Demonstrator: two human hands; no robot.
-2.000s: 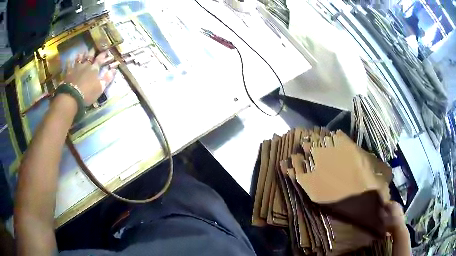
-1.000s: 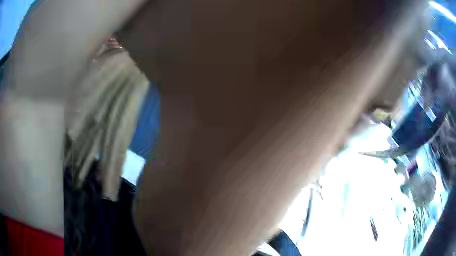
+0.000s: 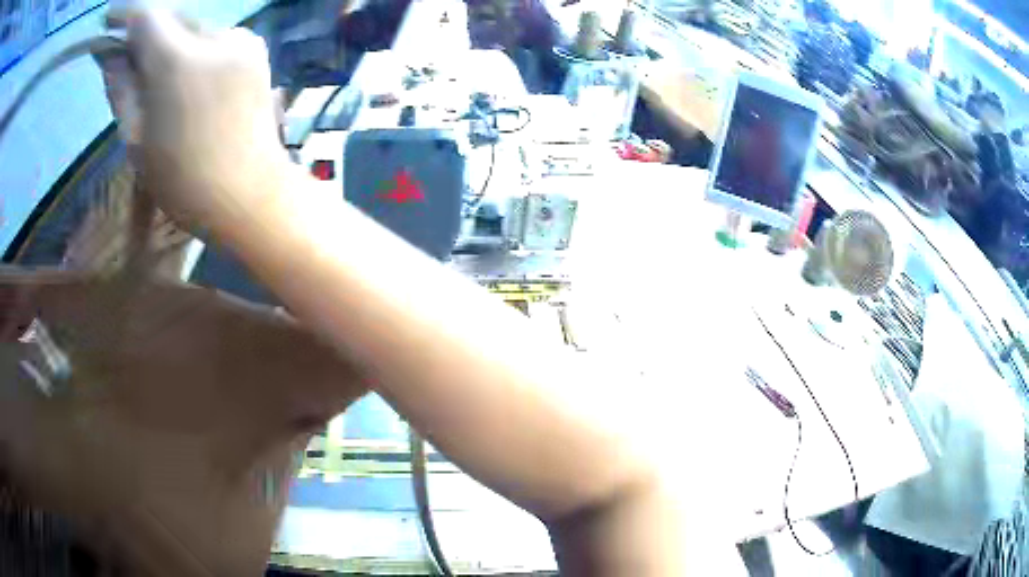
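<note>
My right hand (image 3: 198,107) is raised at the upper left, blurred, its forearm crossing the view from the lower right. Its fingers are closed on a brown strap handle (image 3: 51,77) that arcs to the left edge. A brown bag panel (image 3: 169,394) fills the lower left close to the camera, with a small shiny piece (image 3: 45,358) on it. Part of a strap (image 3: 422,507) hangs over the template plate (image 3: 361,493) below my forearm. My left hand cannot be made out.
The sewing machine head (image 3: 404,192) with a red logo stands behind my forearm. Yellow clamp parts (image 3: 528,293) show beside it. On the right are a control screen (image 3: 767,147), a small fan (image 3: 855,254) and red-handled snips (image 3: 772,392) with a dark cord.
The view has swung up to the machine and screen. The brown panel, which covered most of the view, is now at lower left. The right hand, earlier on the brown stack, is now raised upper left.
</note>
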